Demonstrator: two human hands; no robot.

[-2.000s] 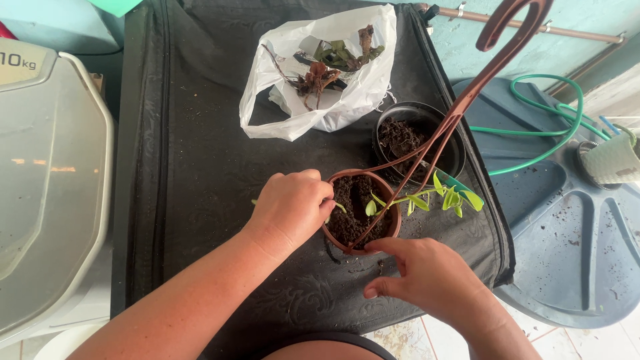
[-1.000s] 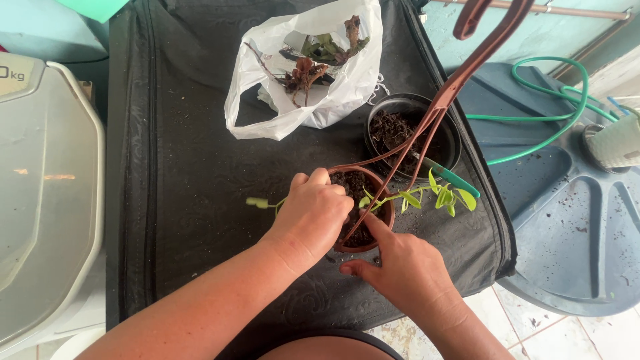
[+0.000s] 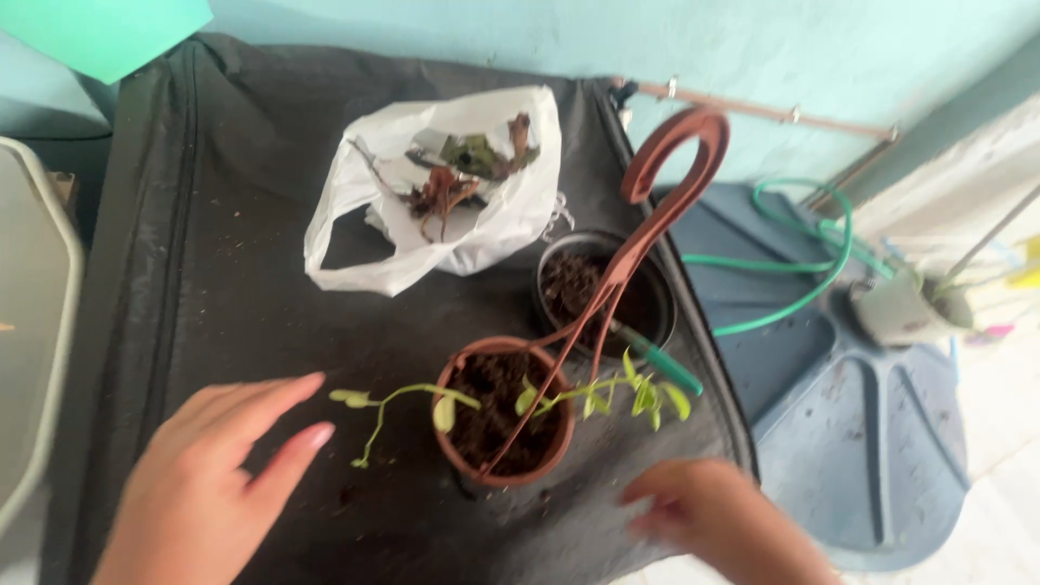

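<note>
A brown plastic hanging pot [image 3: 503, 474] with dark soil stands on the black fabric cover, its hanger with a hook [image 3: 662, 207] leaning to the upper right. One thin green cutting [image 3: 402, 390] trails over its left rim, and a leafier stem [image 3: 642, 396] reaches out over the right rim. My left hand [image 3: 219, 455] is left of the pot, thumb and fingers apart, holding nothing. To the pot's lower right is my right hand [image 3: 691, 508], blurred, touching neither pot nor plant; its fingers look partly curled.
Behind the pot sits a black pot [image 3: 670, 313] of soil with a green-handled tool [image 3: 662, 361]. A white plastic bag [image 3: 504, 236] holds dried plant scraps. At right are a blue plastic lid [image 3: 845, 455], a green hose [image 3: 780, 317] and a whitish pot [image 3: 910, 313].
Both hands have come away from the brown pot, the left one to the left and the right one to the lower right. The thin cutting at the left is now uncovered.
</note>
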